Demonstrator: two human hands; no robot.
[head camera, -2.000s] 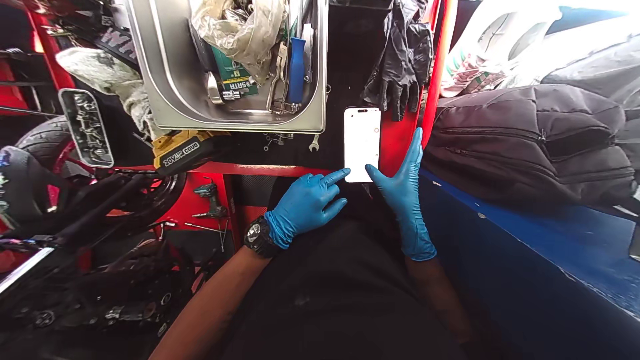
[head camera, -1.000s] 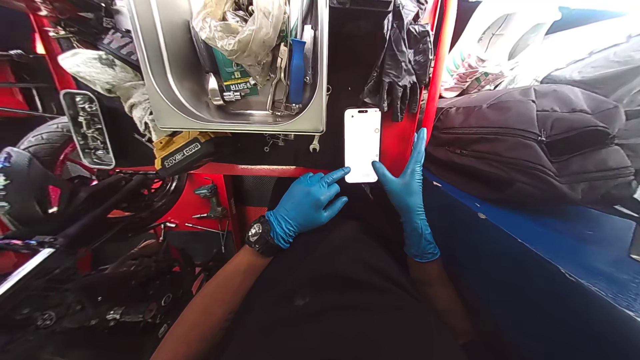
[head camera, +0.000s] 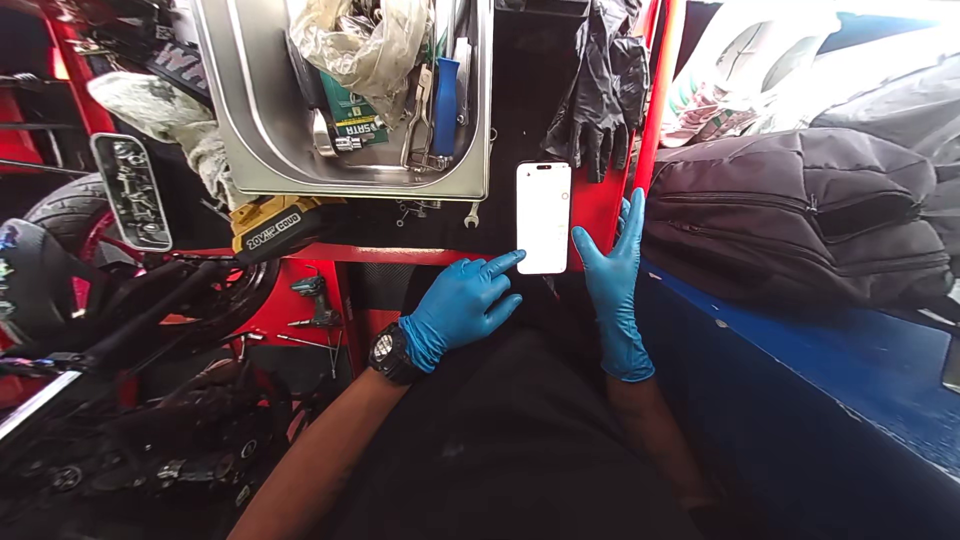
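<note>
A smartphone with a bright white screen lies upright in the view at the front edge of the black work surface. My left hand, in a blue glove with a black watch at the wrist, has its index fingertip at the phone's lower left edge; its other fingers are loosely bent and hold nothing. Just right of the phone is my right hand, also blue-gloved, with thumb and fingers spread and nothing between them. Its thumb tip is apart from the phone's right edge. Black gloves lie above the phone.
A steel tray holds wrenches, a blue-handled tool and a crumpled plastic bag. Near it are a small wrench, a yellow-black battery tool and a dish of bolts. A motorcycle wheel stands left, a black backpack right.
My right thumb has moved off the phone's lower right edge to the right and up. My left index finger stays at the phone's lower left.
</note>
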